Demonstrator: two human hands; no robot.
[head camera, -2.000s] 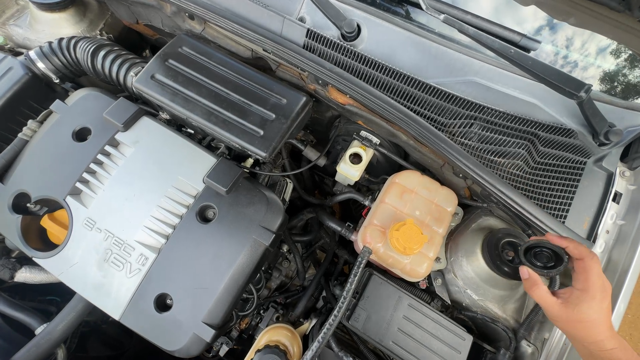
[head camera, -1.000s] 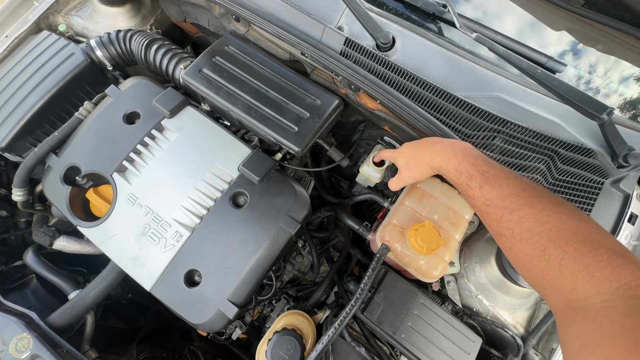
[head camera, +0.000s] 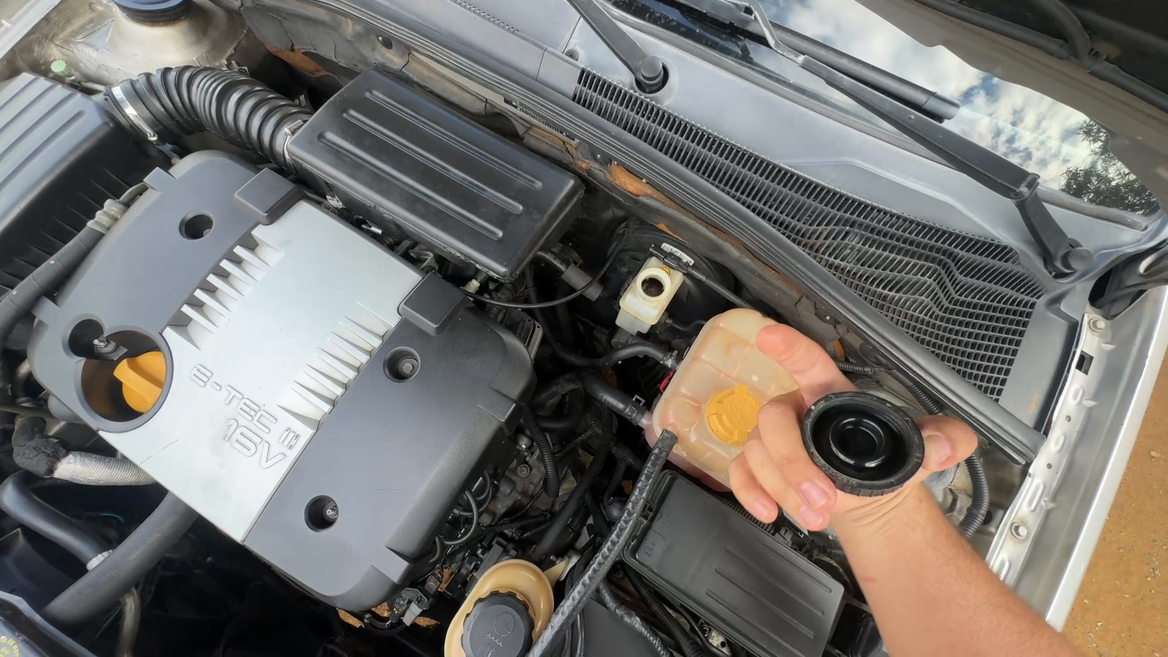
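Note:
My right hand (head camera: 803, 429) holds a black round cap (head camera: 862, 443) between thumb and fingers, its hollow underside facing up. The hand is above the right side of the translucent coolant expansion tank (head camera: 703, 365), whose yellow cap (head camera: 733, 414) is on. Up and left of the hand stands the brake fluid reservoir (head camera: 646, 297), pale plastic, its round neck uncovered. My left hand is out of view.
The engine cover (head camera: 301, 365) fills the left, with a yellow oil filler cap (head camera: 141, 380) in its recess. A black fuse box lid (head camera: 739, 566), a power steering reservoir (head camera: 497, 625) and a braided hose (head camera: 607, 547) lie low. The cowl grille (head camera: 821, 210) runs behind.
My right hand has moved off the brake fluid reservoir, towards the lower right, over the expansion tank. The cap's underside now shows, and the reservoir's open neck is in plain sight.

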